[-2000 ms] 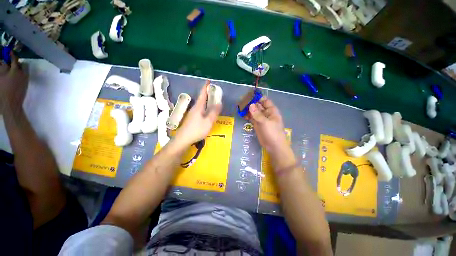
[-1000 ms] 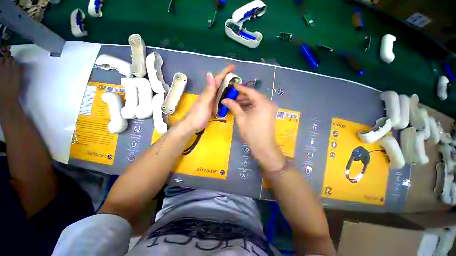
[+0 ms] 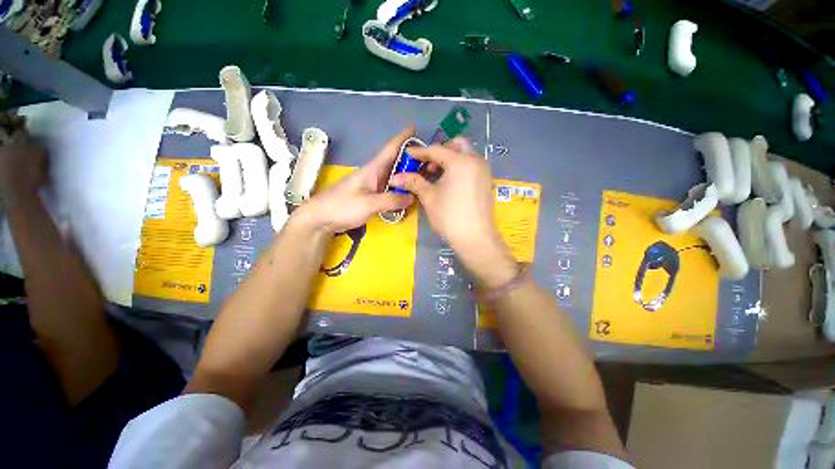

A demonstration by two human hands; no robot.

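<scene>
My left hand (image 3: 352,194) holds an off-white housing half (image 3: 392,216) upright above the printed mat, hollow side up. A bright blue battery pack (image 3: 406,169) lies in the hollow. My right hand (image 3: 455,190) has its fingers on the battery; whether it grips or presses it is hard to tell. A green circuit board (image 3: 455,121) sticks out beyond my right fingertips, near the far edge of the mat. The wires are mostly hidden by my fingers.
Several white housings (image 3: 240,179) lie left on the mat (image 3: 549,321), more (image 3: 728,169) at right. The green belt (image 3: 302,46) beyond carries filled housings (image 3: 397,46) and blue batteries (image 3: 525,75). Another person's arm (image 3: 64,256) is at left. A cardboard box (image 3: 705,426) is lower right.
The battery pack, apart from the housing two seconds ago, now lies in its hollow. The green board now shows beyond my right hand. Belt items have shifted left and up in view.
</scene>
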